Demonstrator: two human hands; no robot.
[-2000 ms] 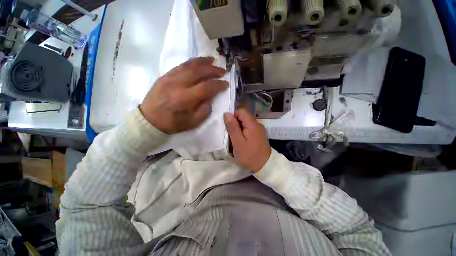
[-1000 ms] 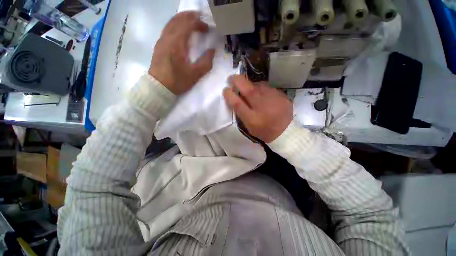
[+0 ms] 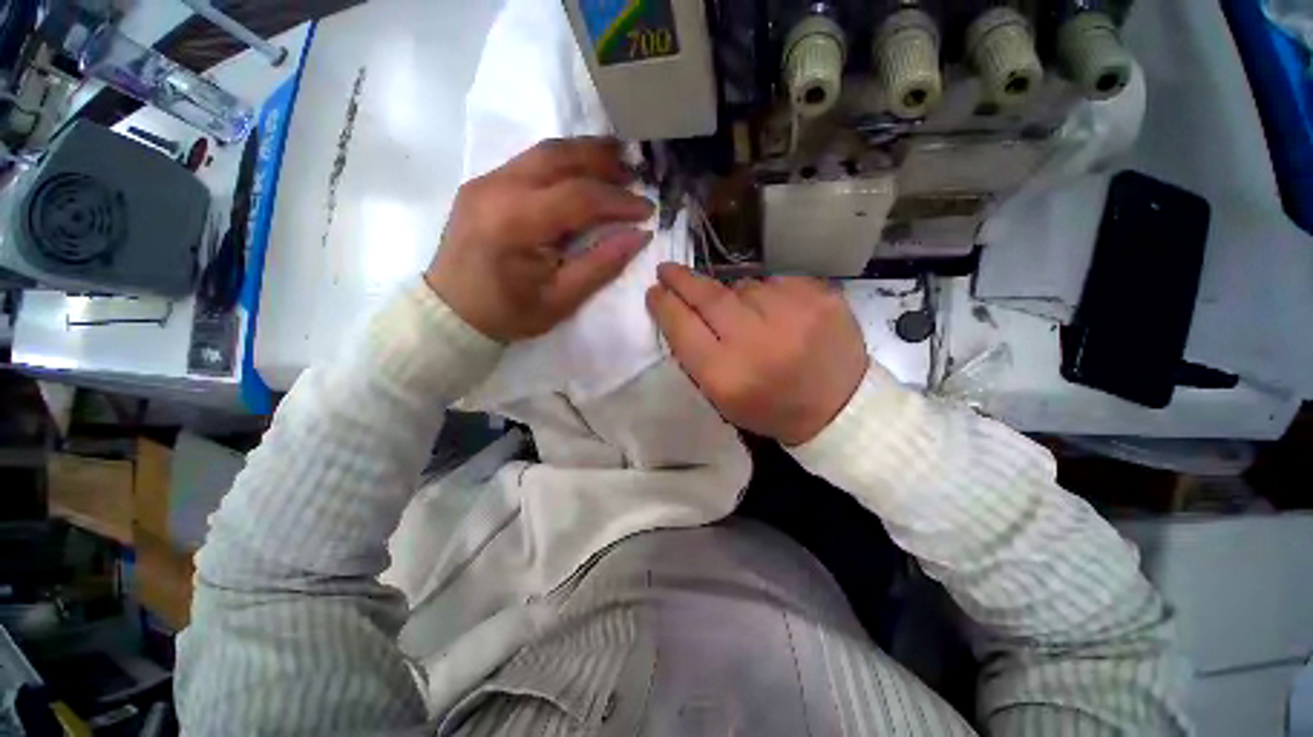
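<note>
A white garment piece (image 3: 576, 353) lies on the machine table left of the overlock machine (image 3: 648, 79) and hangs into my lap. Its right edge reaches the presser foot and needle area (image 3: 674, 195). My left hand (image 3: 540, 238) lies on the cloth, fingers slightly bent and pointing at the needle area; whether it pinches the cloth cannot be told. My right hand (image 3: 763, 346) holds the cloth edge just below the needle area, thumb and fingertips at the edge. The undersides of both hands are hidden.
Four cream tension dials (image 3: 910, 65) line the machine's front. A black phone (image 3: 1140, 288) lies at right beside a crumpled clear plastic piece (image 3: 979, 377). A grey fan-like unit (image 3: 108, 206) stands at left, past the blue table edging (image 3: 269, 216).
My left hand first moved up along the cloth, then came back down beside the needle area. My right hand moved up from the lower edge, then shifted slightly down and right.
</note>
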